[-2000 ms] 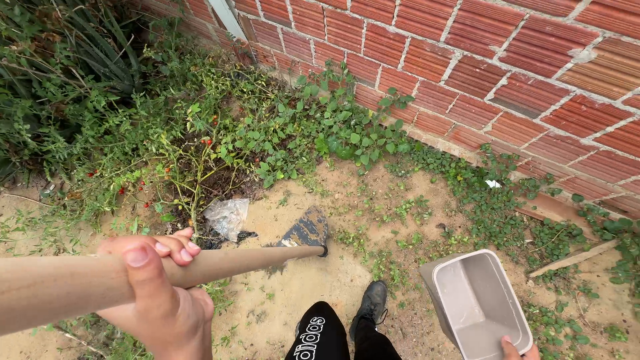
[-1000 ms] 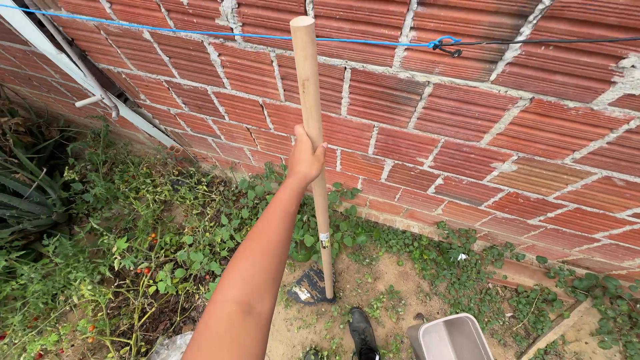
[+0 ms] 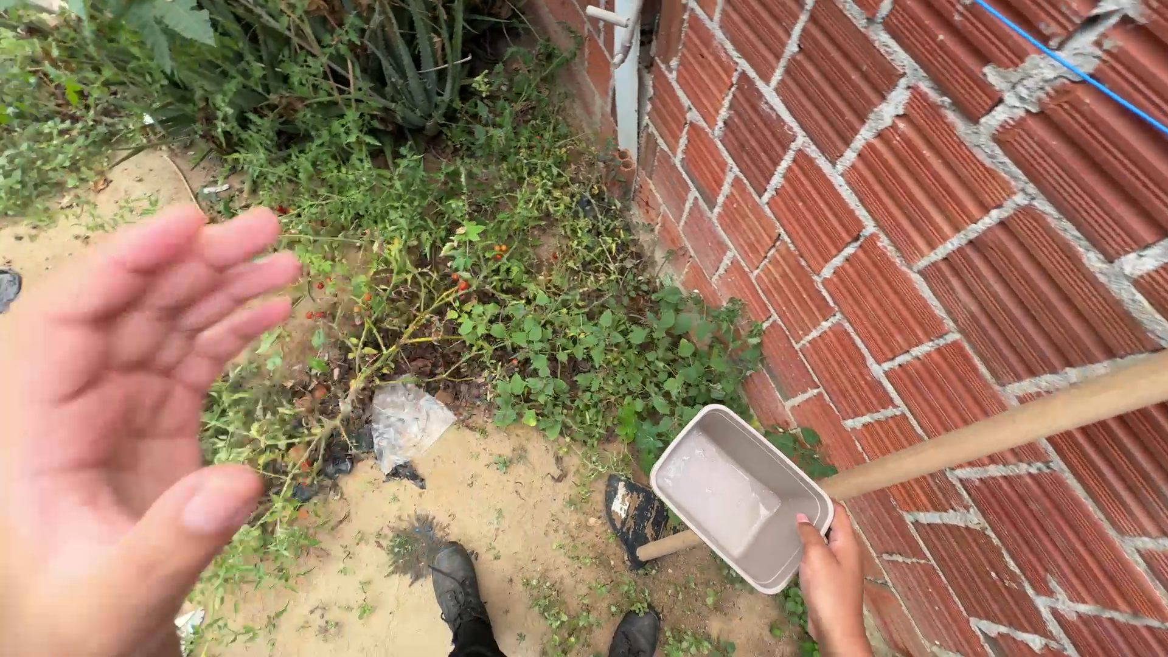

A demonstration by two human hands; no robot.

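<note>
My left hand (image 3: 155,401) is raised at the left of the head view, palm showing, fingers apart, holding nothing. At the lower right, my right hand (image 3: 832,570) grips the rim of a beige plastic container (image 3: 730,497), whose inside shows whitish smears. Behind the container runs the wooden handle (image 3: 995,429) of a tool, leaning at the brick wall; its dark metal blade (image 3: 636,516) rests on the sandy ground. Part of the handle is hidden by the container.
A brick wall (image 3: 885,301) rises on the right, with a blue cord (image 3: 1077,68) across its top. Tomato plants with small red fruits (image 3: 463,285) and leafy weeds grow along its base. A clear plastic bag (image 3: 406,424) lies near my boots (image 3: 459,584).
My left hand, around the wooden handle in both earlier frames, has let go and is now apart from it. The container is now in front of the handle. The view has turned left.
</note>
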